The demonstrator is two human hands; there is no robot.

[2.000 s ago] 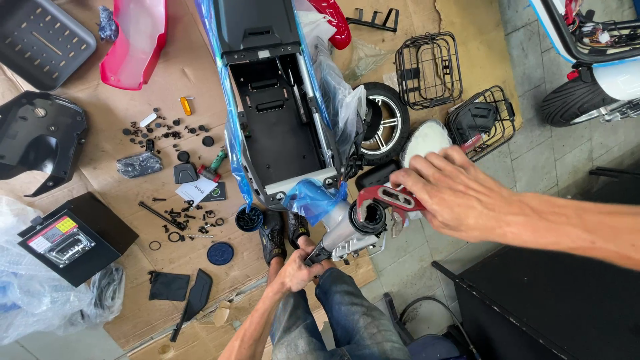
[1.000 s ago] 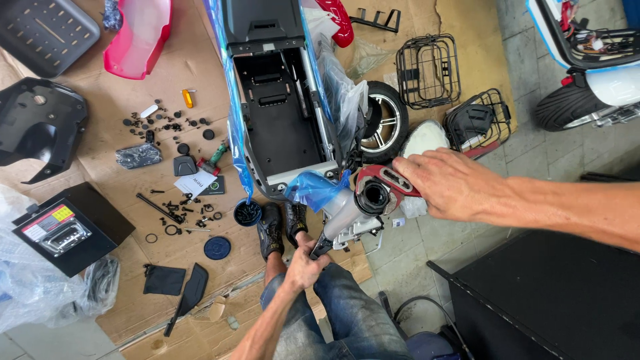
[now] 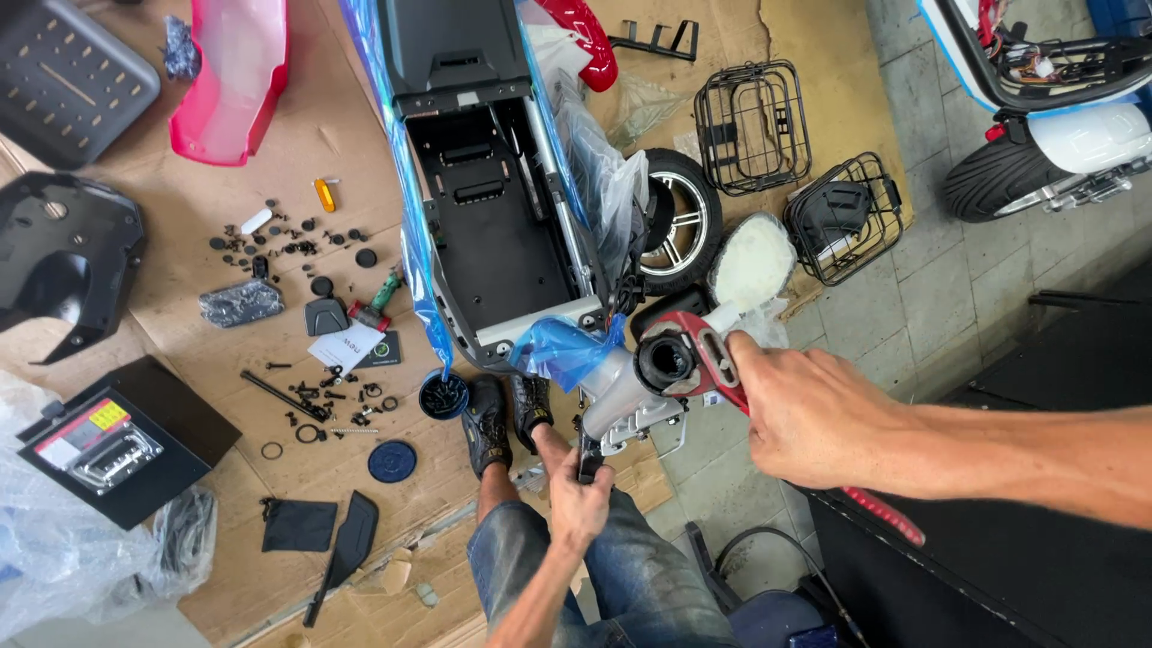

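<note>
My right hand (image 3: 801,418) grips a red adjustable wrench (image 3: 717,355), whose jaws sit around the black ring (image 3: 668,360) at the top of a scooter's silver head tube (image 3: 616,391). Below it, my left hand (image 3: 579,504) is closed on a black part (image 3: 589,457) beside the tube; which part it is, I cannot tell. Blue plastic film (image 3: 562,349) wraps the frame behind the tube. Beyond lies the scooter body (image 3: 504,243) with its black compartment exposed. The wrench's red handle end shows below my right wrist.
Loose screws (image 3: 310,396), a blue grease tub (image 3: 444,396), its lid (image 3: 392,461) and a green-handled tool (image 3: 387,292) lie on cardboard at left. A spoked wheel (image 3: 679,220) and black wire baskets (image 3: 754,129) lie at right. A black box (image 3: 130,441) stands lower left.
My right hand has moved downward, turning the wrench handle with it around the head tube's top. My left hand stays at the black part by the tube.
</note>
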